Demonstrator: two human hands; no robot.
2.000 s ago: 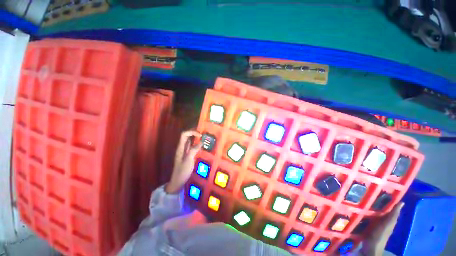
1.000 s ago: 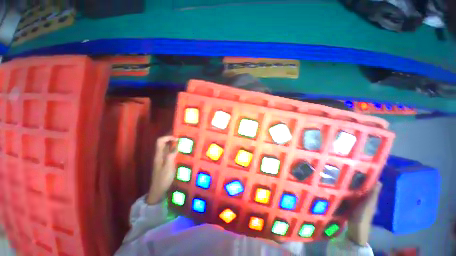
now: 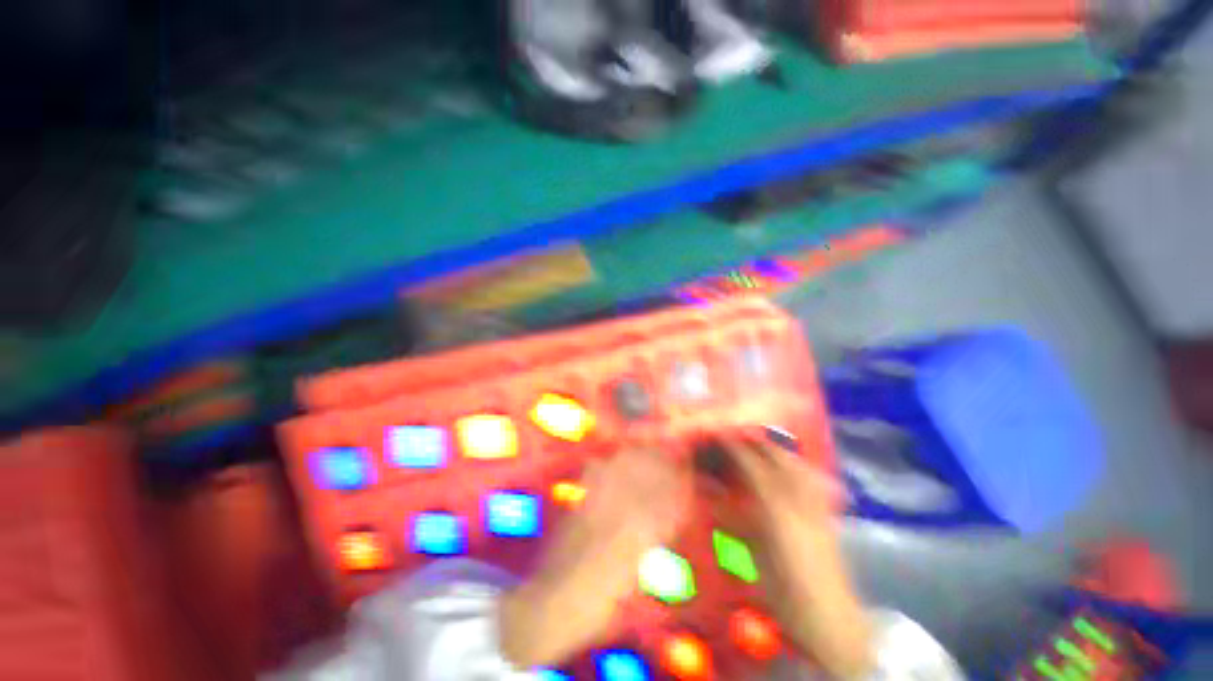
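The orange-red compartment tray [image 3: 314, 512] lies in front of me, blurred, on another orange-red tray. Its left and front pockets hold lit units, such as a blue one [image 3: 416, 446] and a green one [image 3: 736, 556]. Dark or grey units [image 3: 631, 398] sit at the back right. My left hand [image 3: 605, 539] is over the middle of the tray. My right hand [image 3: 788, 526] is over its right part. The fingertips of both are close together around a dark unit [image 3: 716, 460]; blur hides whether either grips it.
An orange-red tray [image 3: 60, 559] stands at the left edge. A green shelf [image 3: 399, 240] with a blue beam [image 3: 639, 202] runs behind. A black and white item [image 3: 599, 73] lies on the shelf. A blue stool [image 3: 1018, 426] is at right, with lit units [image 3: 1084, 652] at lower right.
Both hands have left the tray's side edges and come in over its pockets. The view has turned to the right and tilted. Several lit screens show different colours.
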